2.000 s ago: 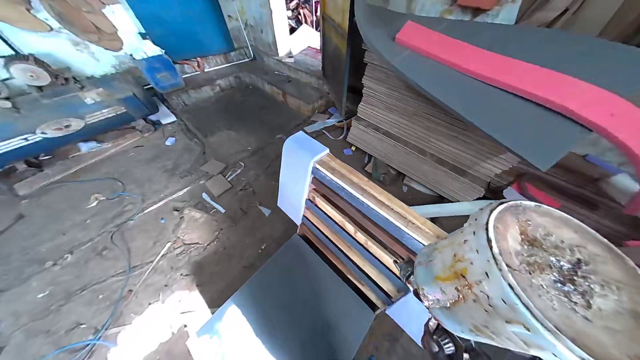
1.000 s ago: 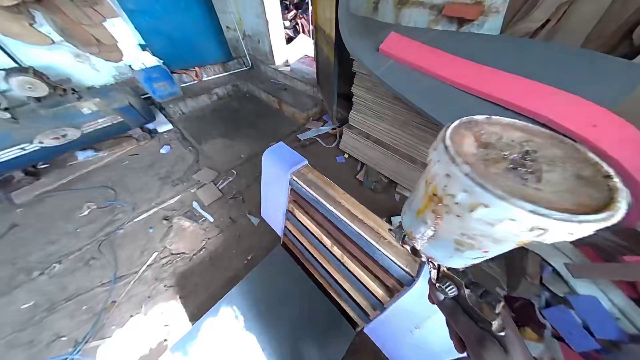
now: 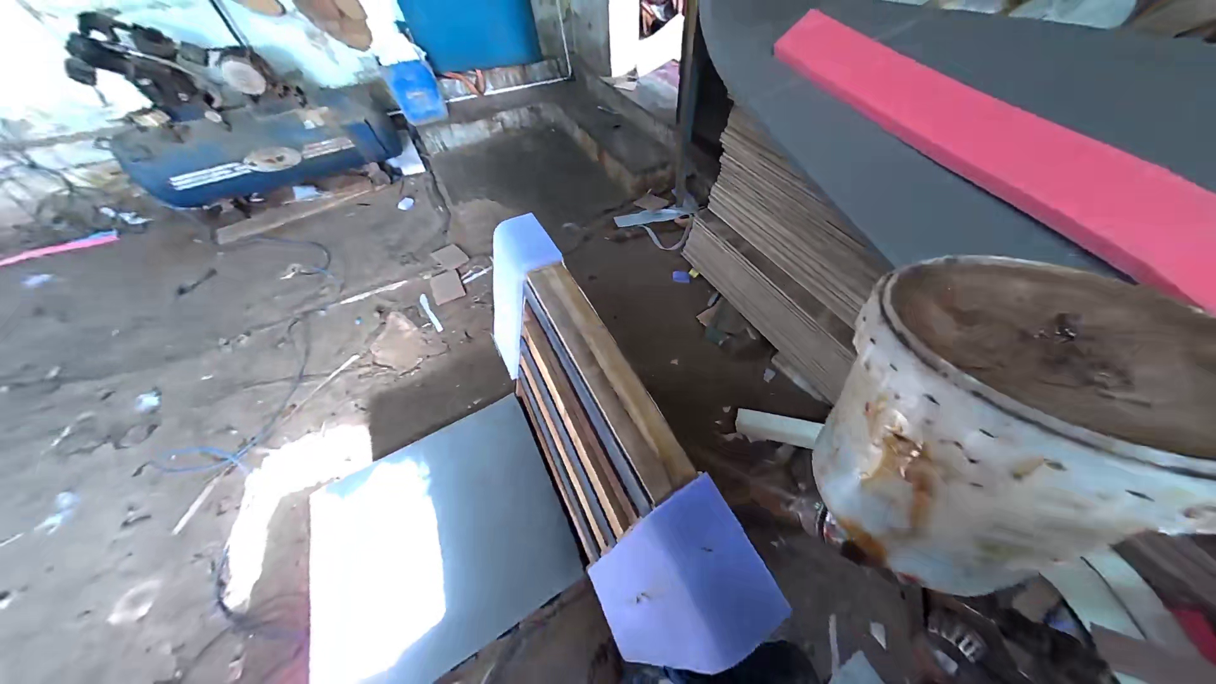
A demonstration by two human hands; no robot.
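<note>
At the right, close to the camera, is a stained white spray-gun cup (image 3: 950,456) with a brown, crusted round top. Under it, my right hand (image 3: 1007,632) shows only as a dark, blurred shape around the gun's lower part, beside a ridged metal knob (image 3: 955,638). My left hand is out of view. Left of the cup stands a slatted stack of wooden strips and dark layers (image 3: 608,380). A pale sheet piece (image 3: 522,252) wraps its far end and a lilac piece (image 3: 689,579) its near end. A smooth grey sheet (image 3: 475,532) adjoins its left side.
A pink foam strip (image 3: 997,142) crosses a large grey sheet (image 3: 826,123) at upper right, above a pile of thin boards (image 3: 788,228). A blue air compressor (image 3: 256,152) stands at upper left. A thin hose (image 3: 304,370) and scraps lie on the floor.
The spray-gun cup appears lower and farther right than one second ago. My right hand, plainer then below the cup, is now mostly lost in dark blur. The view has shifted.
</note>
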